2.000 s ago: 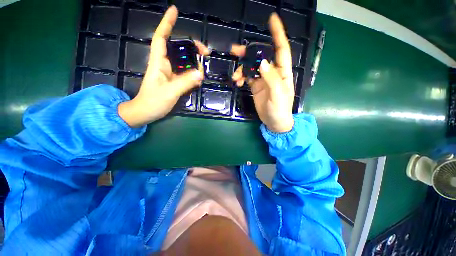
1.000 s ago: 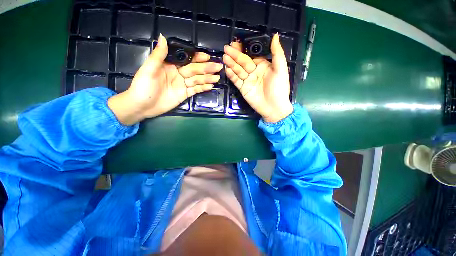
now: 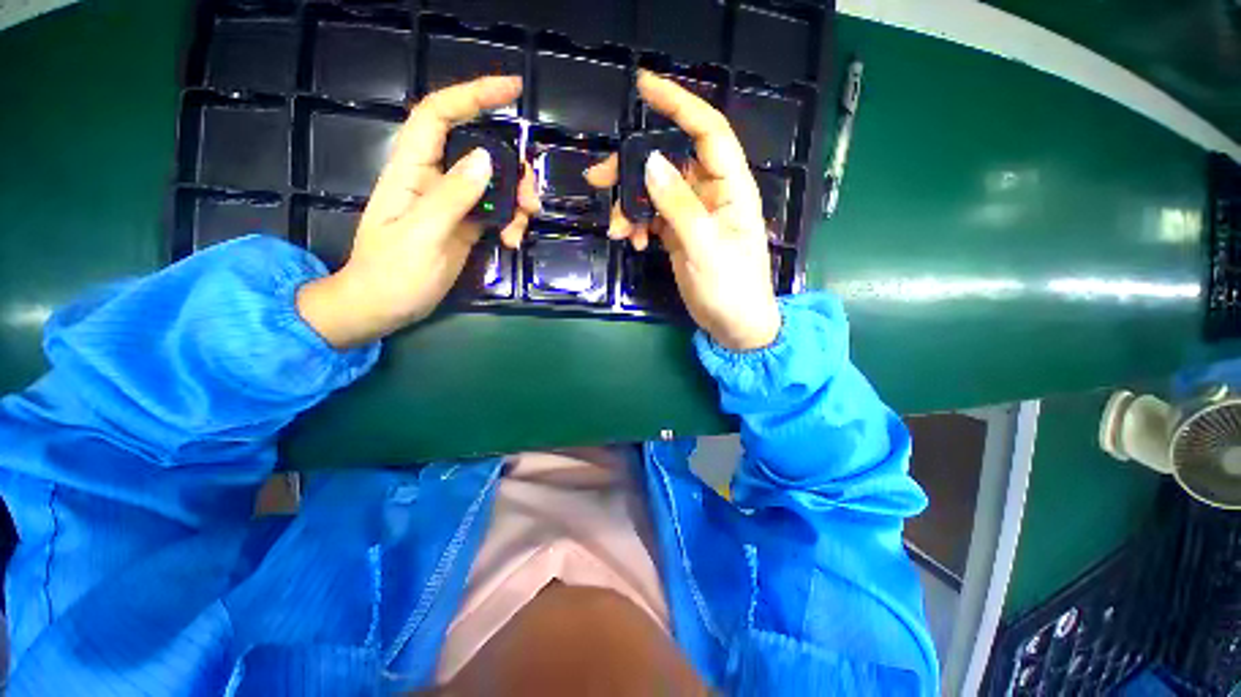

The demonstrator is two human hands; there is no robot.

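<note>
My left hand [image 3: 415, 225] holds a small black smartwatch [image 3: 498, 174] above the tray, its thumb on the glossy front, where a small green mark shows. My right hand [image 3: 715, 225] holds a second black smartwatch [image 3: 634, 174] the same way, its thumb on the front. The two watches are side by side and apart. Under both hands lies the black compartment tray [image 3: 357, 151] with its grid of square pockets. The hands cover several pockets. Some pockets near the front edge show bright glare.
The tray lies on a glossy green worktop [image 3: 1007, 272]. A thin pen or marker [image 3: 844, 136] lies right of the tray. A pale desk fan [image 3: 1209, 454] stands at the right edge. Black gridded trays [image 3: 1089, 620] show at the lower right.
A second ago the watches showed their backs with the round ring, over fairly flat palms. Now their fronts face up, and fingers and thumbs are closed around them.
</note>
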